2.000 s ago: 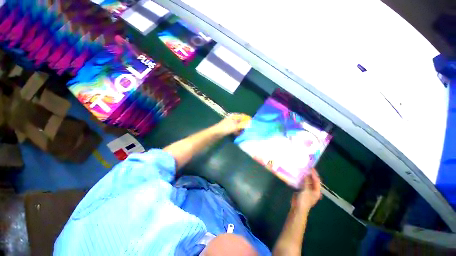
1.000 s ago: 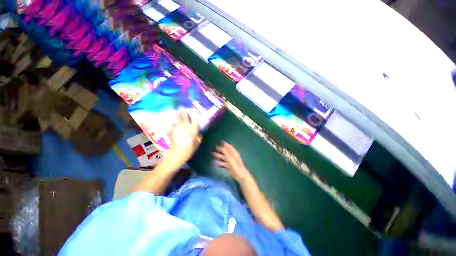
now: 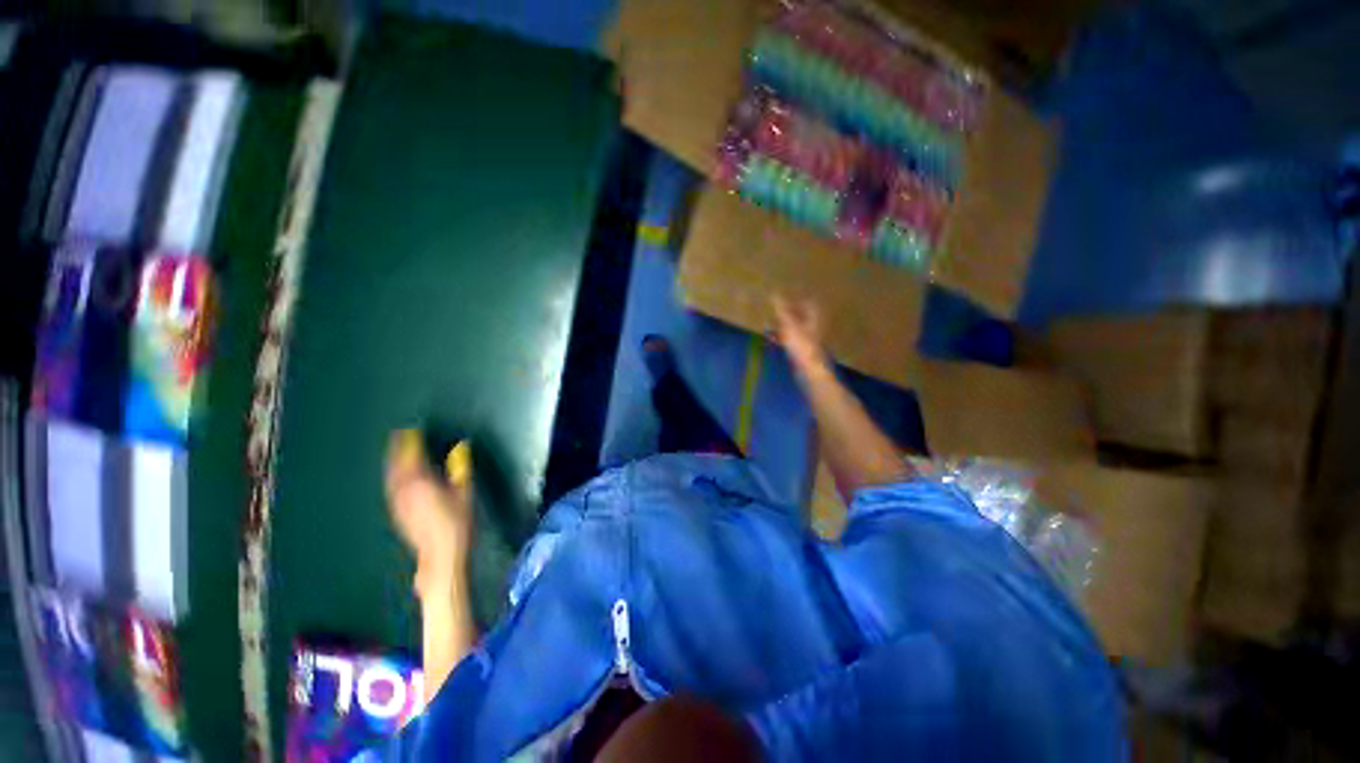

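Observation:
An open brown carton (image 3: 806,276) stands at the top right with its flaps folded outward. Rows of colour boxes with pink and green edges (image 3: 850,127) show inside it, with shiny glints like clear film. My right hand (image 3: 801,328) is blurred over the near flap, fingers extended, with nothing seen in it; contact with the flap cannot be told. My left hand (image 3: 428,485) is open and empty over the green bench (image 3: 433,224), with yellow finger cots on its fingers. A colour box (image 3: 351,693) lies at the bottom, partly hidden by my left arm.
White box backs (image 3: 112,514) and colourful box fronts (image 3: 167,336) alternate in a row at the left, beyond the worn metal edge (image 3: 269,388). Crinkled clear plastic (image 3: 1029,514) and more brown cartons (image 3: 1134,552) are at the right. Blue floor with yellow tape (image 3: 750,395) lies between.
The view has swung right from the bench to the cartons. My left hand has left the colour box stack. My right hand has moved from over the bench to the carton flap.

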